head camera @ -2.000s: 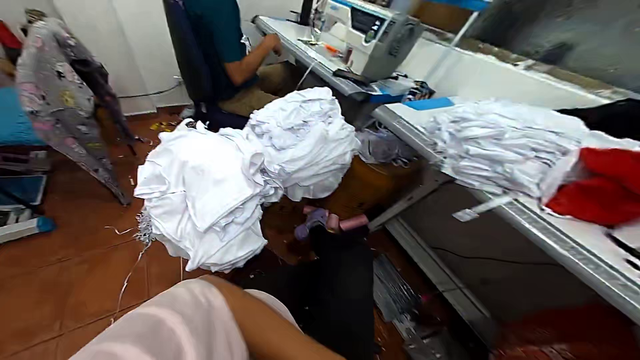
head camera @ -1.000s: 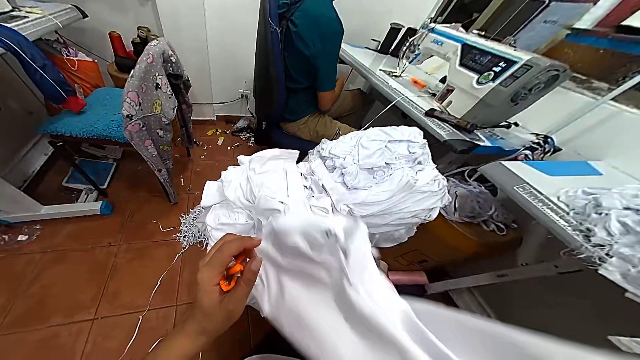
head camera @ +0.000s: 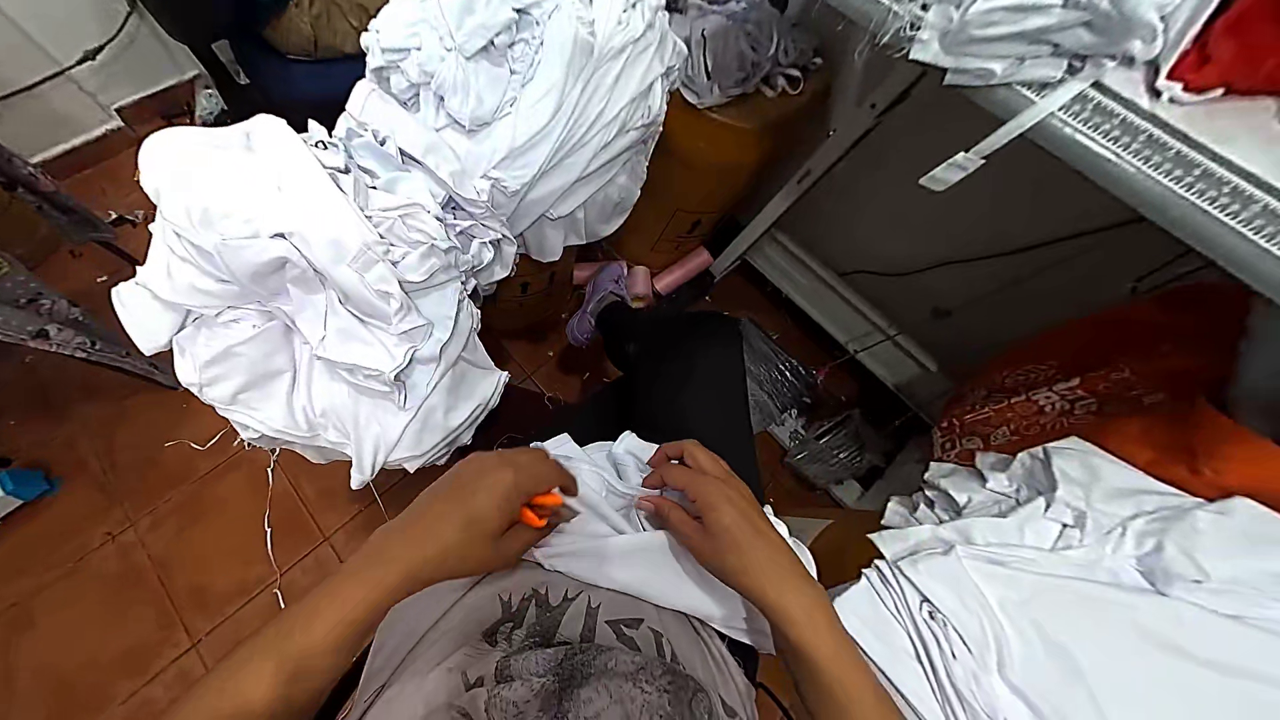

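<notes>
A white fabric garment (head camera: 640,555) lies bunched across the person's lap. My left hand (head camera: 500,510) has its fingers curled around a small orange tool (head camera: 541,509), whose working end is hidden, and touches the garment's left side. On the other side my right hand (head camera: 700,500) pinches a fold of the same white cloth between thumb and fingers. Ahead and to the left is a large heap of white garments (head camera: 290,290), with loose threads hanging from its lower edge. A second white heap (head camera: 530,110) adjoins it behind.
White fabric pieces (head camera: 1080,600) are stacked at the lower right, near an orange printed bag (head camera: 1080,390). A metal-edged table (head camera: 1180,160) with white cloth on top runs along the upper right. Pink thread cones (head camera: 683,270) lie by the purple shoe (head camera: 597,303). Patterned fabric hangs at far left.
One second ago my left hand was by the heap with the orange tool, and white cloth stretched toward the lower right. Now both hands are at the garment on the lap. The view has tilted down.
</notes>
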